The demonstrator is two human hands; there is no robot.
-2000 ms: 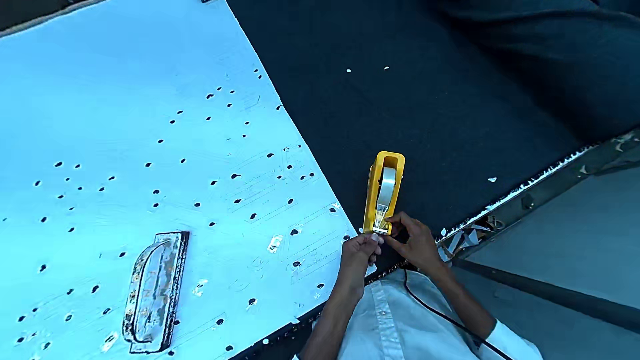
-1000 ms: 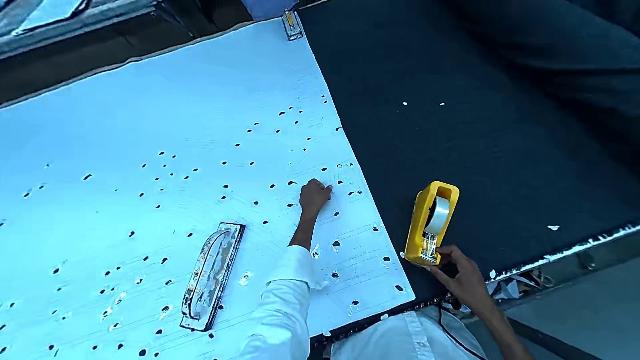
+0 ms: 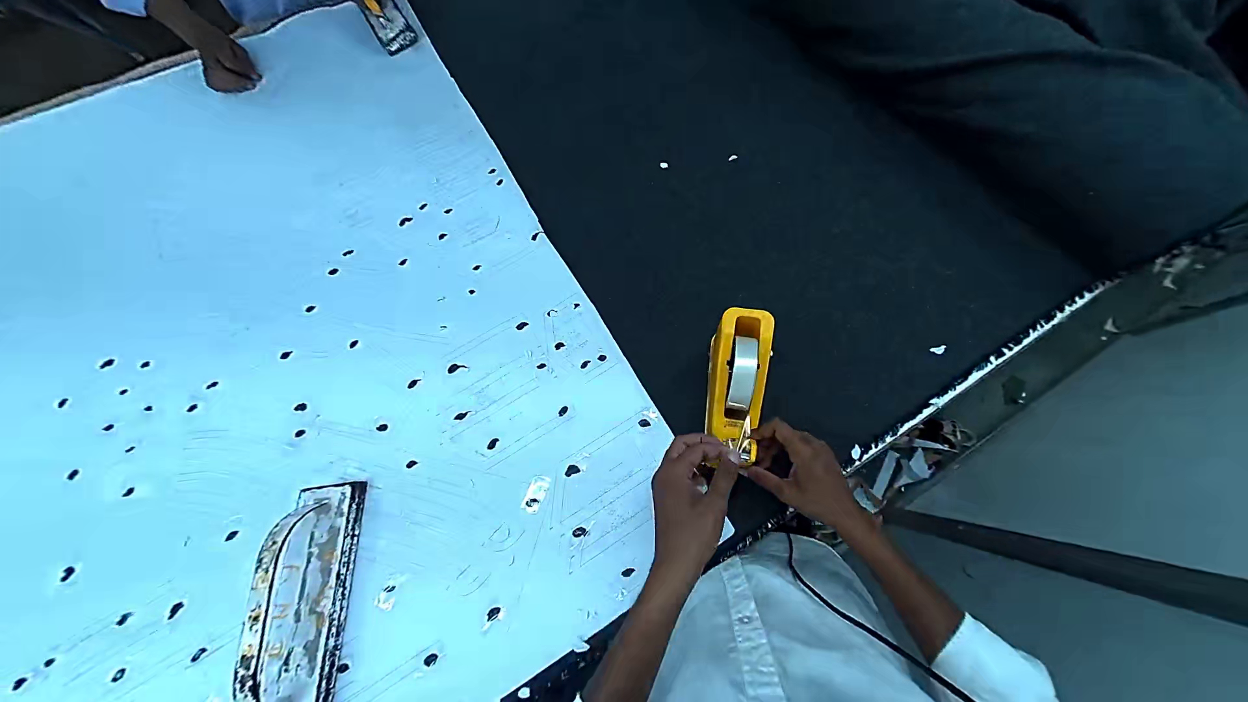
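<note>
A yellow tape dispenser (image 3: 722, 390) holding a roll of clear tape (image 3: 743, 372) stands on the dark cloth. Both hands are at its near end. My left hand (image 3: 692, 497) has thumb and forefinger pinched together at the cutting end; the tape between them is too small to make out surely. My right hand (image 3: 804, 473) touches the dispenser's front right side, thumb and fingers around its corner. To the left lies a large white sheet (image 3: 244, 234) with many small dark holes, a few bearing clear tape patches (image 3: 535, 493).
A worn flat block with a handle (image 3: 302, 595) rests on the sheet at lower left. Another person's hand (image 3: 229, 66) touches the sheet's far edge, near a smaller block (image 3: 392, 27). Scraps (image 3: 912, 468) lie beside the table's edge; a cable crosses my shirt.
My left hand has come back from the holed sheet to the dispenser's near end. The other person's hand now shows at the far edge. The dispenser stands more upright in view.
</note>
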